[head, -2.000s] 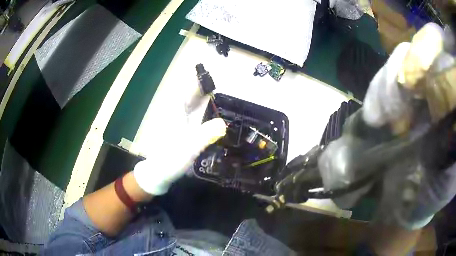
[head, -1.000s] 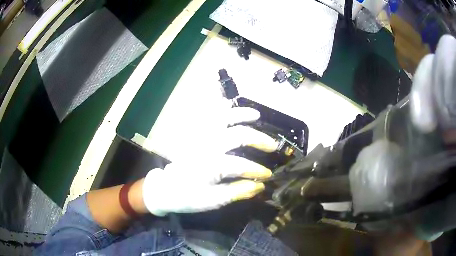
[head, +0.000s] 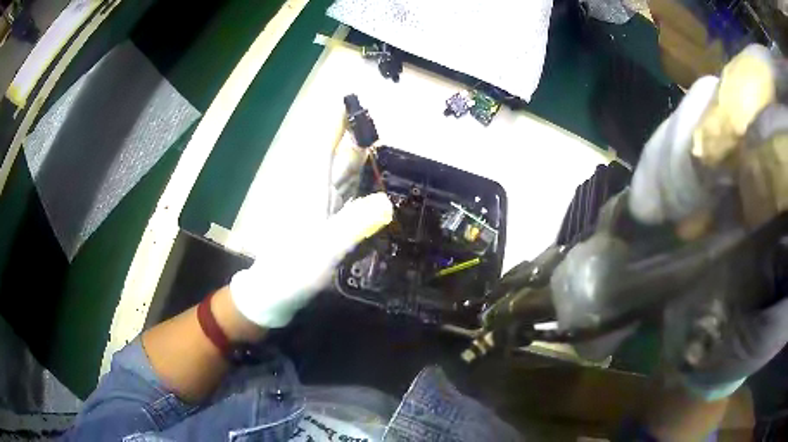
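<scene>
A black open housing (head: 497, 203) lies on the white sheet, with a circuit board (head: 473, 223), a yellow-green wire and posts inside. A black wired part (head: 361, 122) lies just above its upper left corner, joined by a thin reddish wire. My gloved left hand (head: 315, 250) is at the housing's left side, its yellowish fingertips over the inside; whether it grips the rim or a wire is hidden. My gloved right hand (head: 691, 164) is at the right, blurred, round the dark power screwdriver (head: 596, 268). The screwdriver's front end is at the housing's lower right corner.
Black ribbed covers (head: 596, 200) are right of the housing. Small board assemblies (head: 473, 105) and a black cluster (head: 389, 63) lie at the sheet's far edge. A silvery-white foam sheet (head: 458, 34) is beyond. Another sheet (head: 108, 142) lies on the green belt at left.
Since one second ago, my left hand has gone from spread over the housing to its left side, uncovering more of the inside. The sheet on the belt has shifted left and down in view.
</scene>
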